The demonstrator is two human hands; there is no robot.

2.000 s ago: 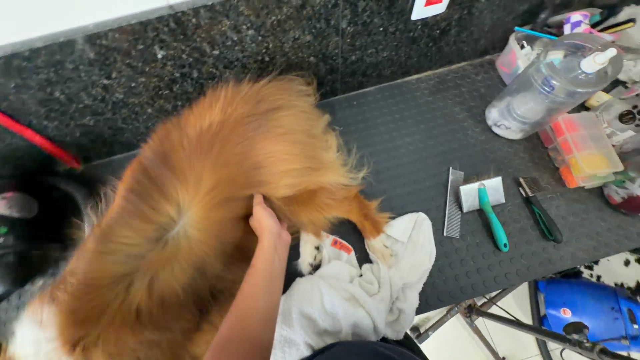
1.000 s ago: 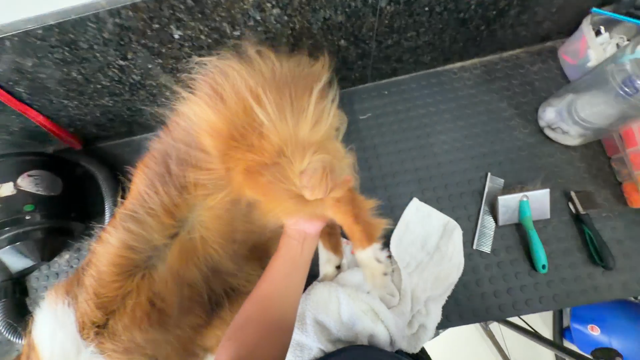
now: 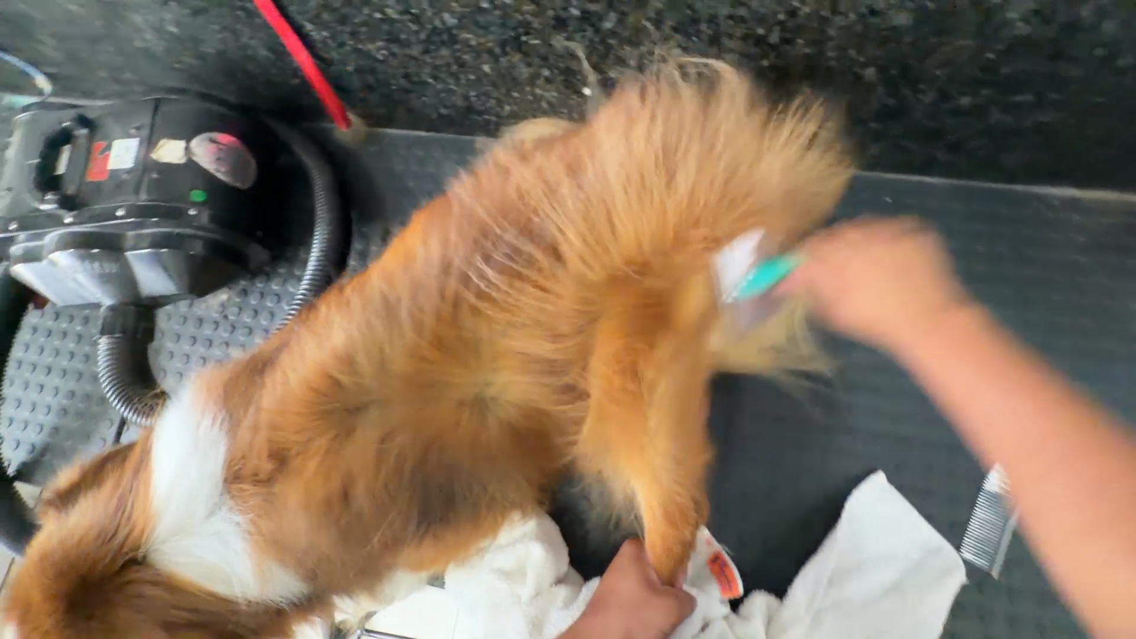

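Observation:
A long-haired brown and white dog stands on the black rubber-topped table, its head at the lower left. At the bottom centre my left hand is closed around the lower part of its hind leg, over a white towel. My right hand, blurred, grips the green handle of a slicker brush. The brush head touches the fur at the back of the dog's thigh, below the raised fluffy hair of the rump. Part of the brush is hidden by blur.
A metal grooming comb lies at the right, partly behind my right forearm. A black pet dryer with a ribbed hose stands at the left. A red strap hangs by the dark granite wall behind the table.
My right hand has come into view with the slicker brush, which lay beside the comb before. My left hand has moved down from the upper hind leg to the lower leg. The view has shifted left.

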